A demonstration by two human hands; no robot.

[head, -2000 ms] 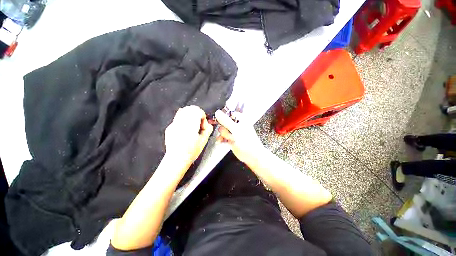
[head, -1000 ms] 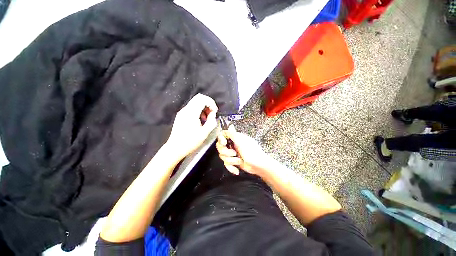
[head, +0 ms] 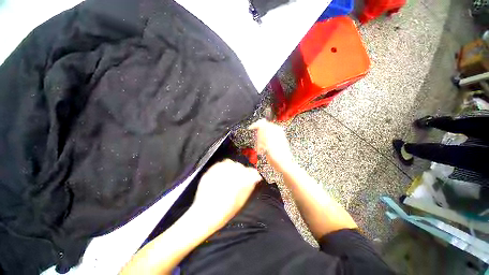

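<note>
A large black jacket [head: 139, 102], specked with pale lint, lies rumpled on the white-topped table [head: 115, 248]. Its edge reaches the table's near corner. My left hand [head: 225, 185] is off the jacket, above my lap, with its fingers curled and turned away; whether it holds anything is hidden. My right hand [head: 271, 140] is just past the table edge, above the floor, closed around the thread snips [head: 267, 113]. Only a small blurred tip of the snips shows beyond its fingers.
A red plastic stool [head: 336, 56] stands right of the table, with a blue plastic item [head: 338, 9] and another red stool [head: 379, 8] behind. Another black garment [head: 268, 5] lies at the table's far edge. A person's legs [head: 447, 153] and pale blue strips [head: 429, 223] are at right.
My left hand has left the jacket's edge and moved down and toward my lap. My right hand has moved slightly right, away from the cloth. The view has shifted, so the table sits further up-left.
</note>
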